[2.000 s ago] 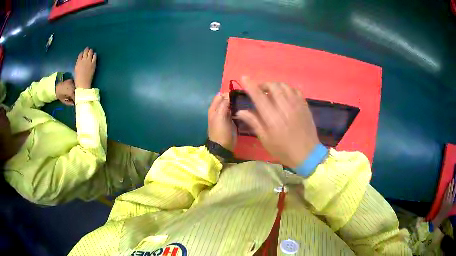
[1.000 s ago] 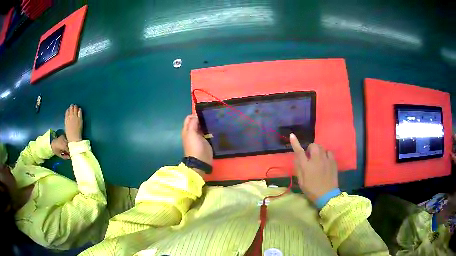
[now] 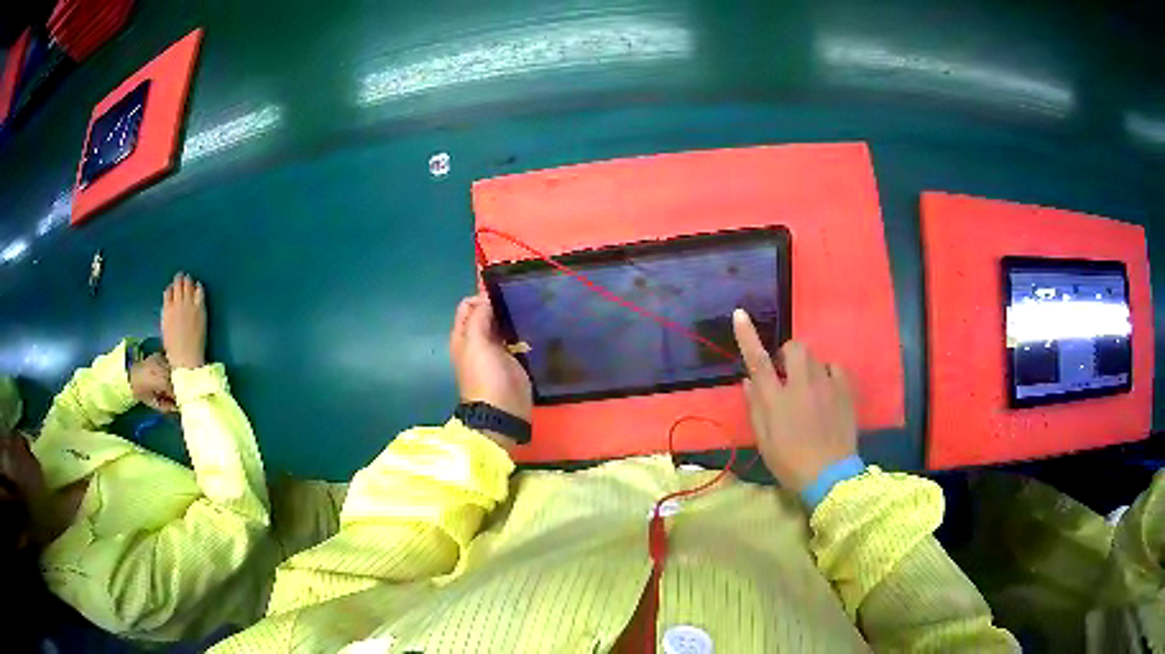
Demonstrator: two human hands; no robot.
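A black-bordered tablet with a dim bluish screen lies on an orange-red foam pad. My left hand holds the tablet's left edge; its fingers are partly hidden at the edge. My right hand has its index finger extended over the screen's lower right, by a small dark box; the other fingers are partly curled. A thin red cord runs from the tablet's upper left edge across the screen to my right hand, and loops below to my chest.
A second pad with a lit tablet is at the right. Another pad with a tablet is at the far left. A small white piece lies on the green surface. A person in yellow sits at the left.
My right hand has come down from over the tablet's left part to its lower right, index finger extended. The red cord now crosses the screen. The tablet lies more fully in view.
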